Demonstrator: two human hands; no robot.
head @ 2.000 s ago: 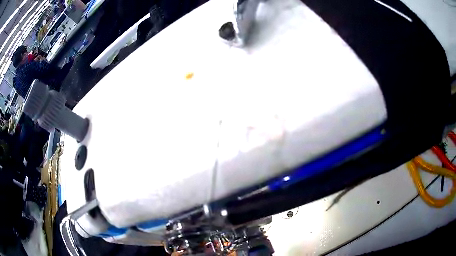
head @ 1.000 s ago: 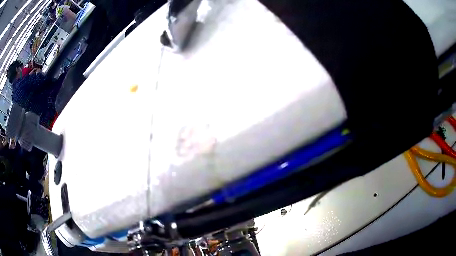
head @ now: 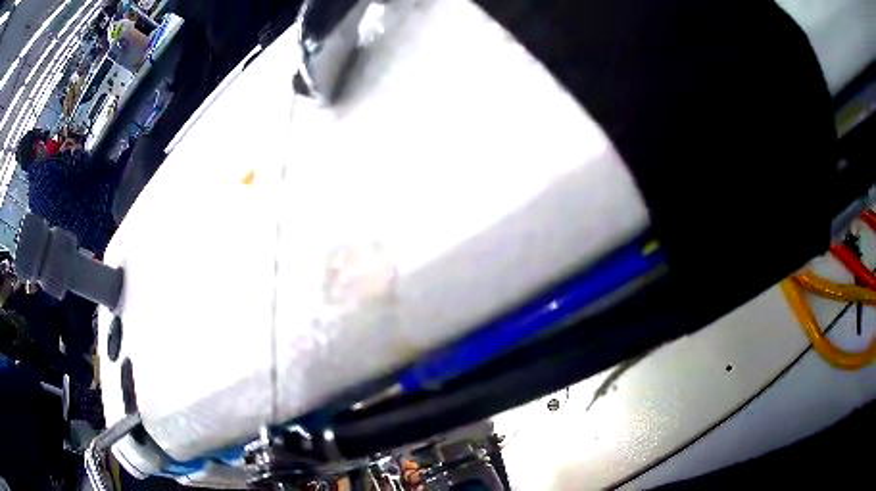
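The large white sewing machine head (head: 432, 192) fills the picture, with a blue stripe (head: 538, 321) along its lower edge. A fine thread (head: 277, 259) runs down across it. A grey ribbed knob (head: 67, 264) stands out at its left. Metal tension parts (head: 288, 449) sit at the bottom edge. A small orange-brown patch shows among them; I cannot tell if it is a fingertip. Neither my left hand nor my right hand can be made out. The needle area and any cloth there are hidden.
A black fabric band (head: 711, 163) wraps the machine arm. Scissors with yellow (head: 821, 340) and orange-red handle loops lie at the right on the white table (head: 663, 412). A person (head: 67, 187) in dark clothing is at the far left.
My view has shifted, so the machine head, knob and metal parts now stand further left in the picture. The scissors stay in nearly the same spot.
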